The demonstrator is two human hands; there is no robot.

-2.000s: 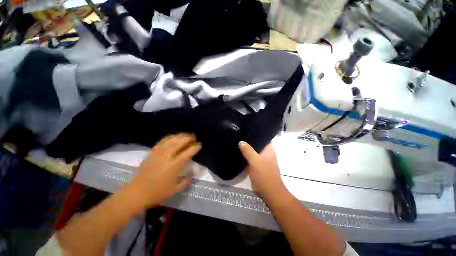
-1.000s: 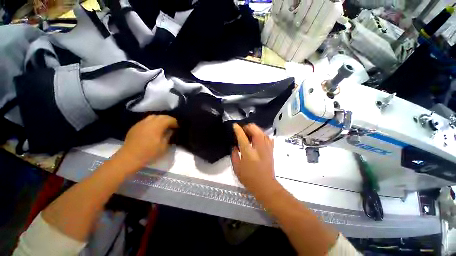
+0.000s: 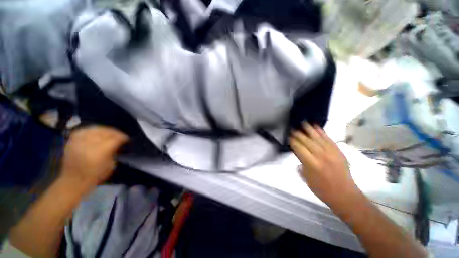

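A large garment piece [image 3: 251, 95] lies spread over the sewing table, its light-grey inner face with dark seam bands up and black cloth at both sides. My left hand [image 3: 93, 151] is closed on the black cloth at the left, at the table's front edge. My right hand [image 3: 322, 164] lies on the black edge at the right, fingers bent; the fingertips' hold is blurred. The sewing machine head [image 3: 392, 126], white with a blue stripe, is to the right of my right hand, apart from the garment. The picture is blurred.
The grey front edge of the table [image 3: 241, 196] runs diagonally below the garment. Dark-handled scissors [image 3: 422, 211] lie at the right under the machine arm. Grey cloth [image 3: 113, 221] and a red rim [image 3: 177, 227] are below the table. Pale cloth heaps [image 3: 372, 25] are behind.
The garment has been opened out, with its grey face now broad in front. My hands have moved far apart, the left to the left. The view has shifted, with the machine farther right.
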